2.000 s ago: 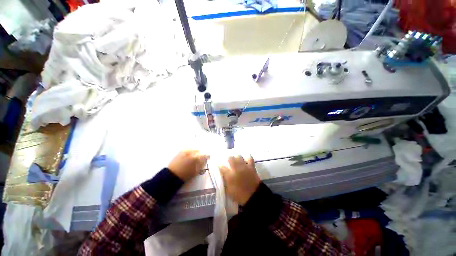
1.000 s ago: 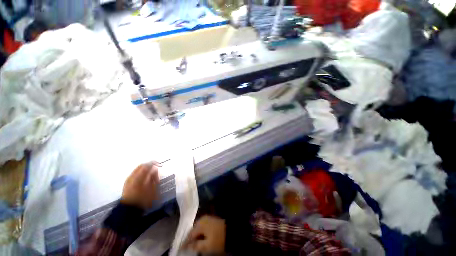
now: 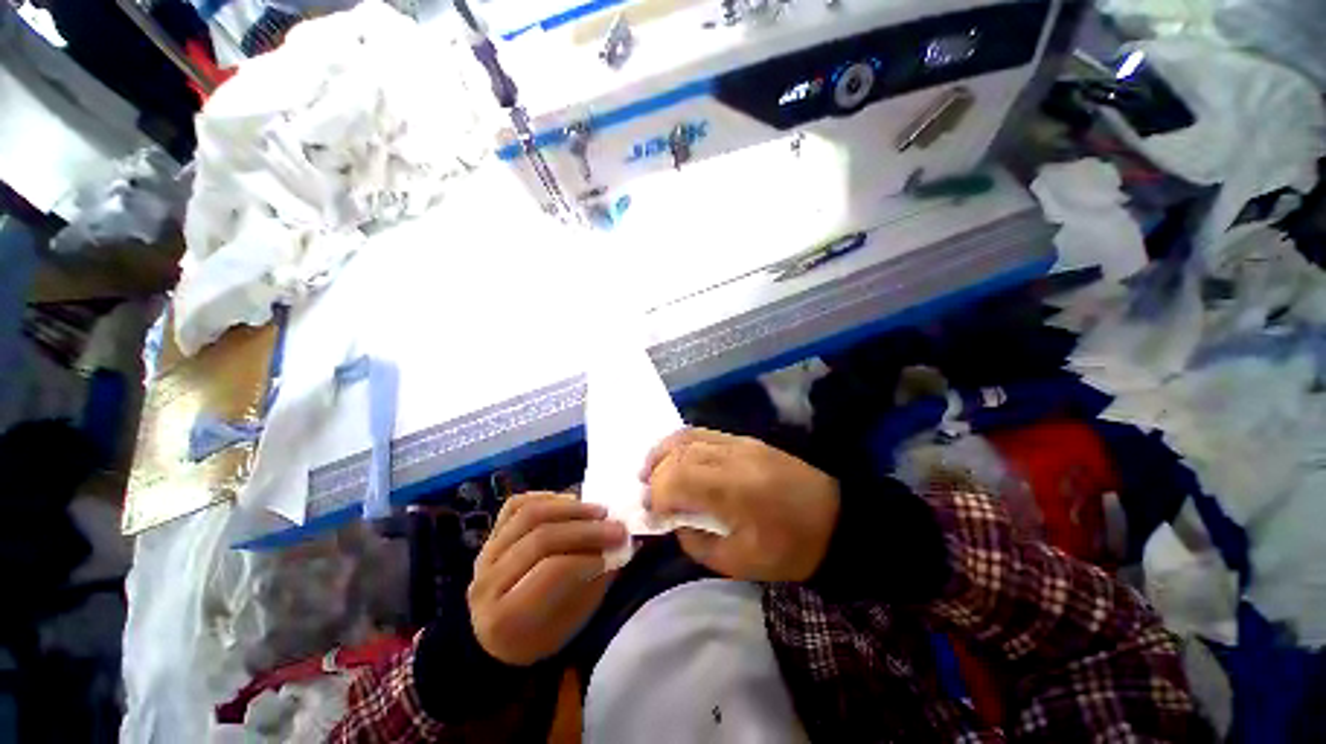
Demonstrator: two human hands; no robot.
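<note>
A white fabric strip (image 3: 623, 422) runs from the glare near the needle over the table's front edge to my hands. My left hand (image 3: 545, 574) pinches its near end at the left. My right hand (image 3: 745, 502) grips the same end at the right, with a small flap of cloth showing under the fingers. The hands are close together above my lap. The white sewing machine (image 3: 785, 102) stands behind; its needle area is washed out by bright light, so the strip's far end cannot be made out.
A white cloth heap (image 3: 313, 146) lies back left. A light blue strip (image 3: 381, 436) hangs over the left table edge beside a tan board (image 3: 197, 422). Snips (image 3: 822, 256) and a green tool (image 3: 948, 185) lie right of the needle. White pieces (image 3: 1163, 349) are piled at the right.
My hands have moved from beside the needle to below the table's front edge. My left hand has come off the table and taken hold of the strip's end beside my right hand.
</note>
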